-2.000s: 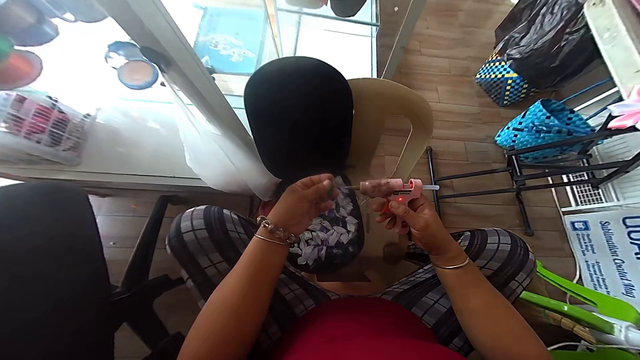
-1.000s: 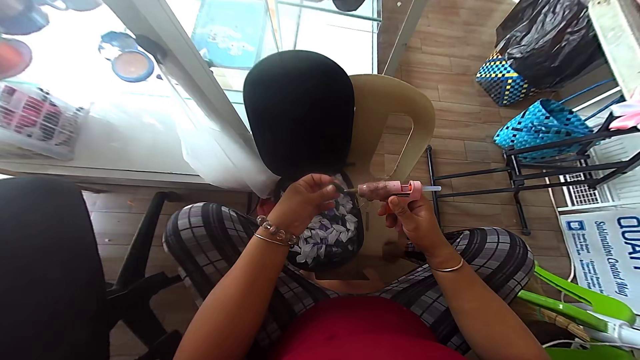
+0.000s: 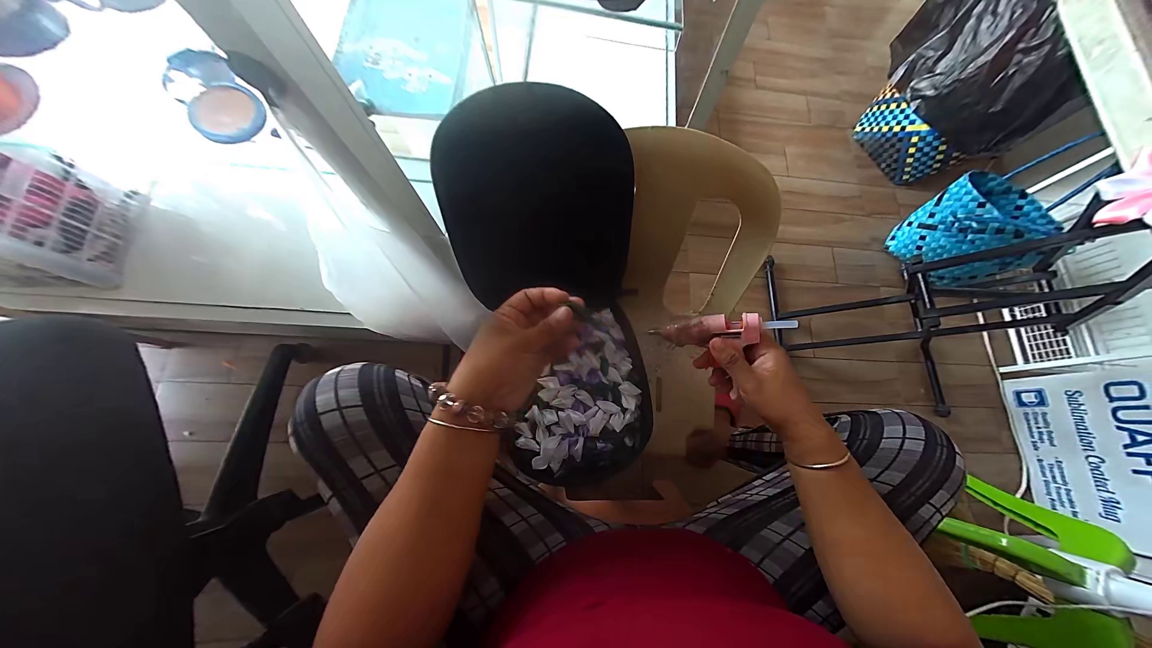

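Note:
My right hand (image 3: 751, 373) grips a pink hot glue gun (image 3: 706, 329), its nozzle pointing left and a pale glue stick (image 3: 779, 325) out of its rear. Left of the nozzle, my left hand (image 3: 531, 337) pinches a small dark green piece (image 3: 579, 309) between thumb and fingers; its shape is blurred. Below and beside that hand, many white and purple petal-like pieces (image 3: 580, 414) lie in a dark open container (image 3: 641, 432), whose black lid (image 3: 540, 180) stands up behind it. The container rests on a beige plastic chair (image 3: 675, 387), between my knees.
A glass display case (image 3: 297, 108) stands at the left front, with a translucent plastic bag (image 3: 378, 270) by its edge. A black office chair (image 3: 81, 486) is at the left. On the right are a black metal stand (image 3: 918, 306), woven baskets (image 3: 976, 225), a printed box (image 3: 1080, 441) and green plastic parts (image 3: 1053, 531).
My left hand has drawn back left from the glue gun's nozzle, leaving a wider gap. The glue gun stays in my right hand.

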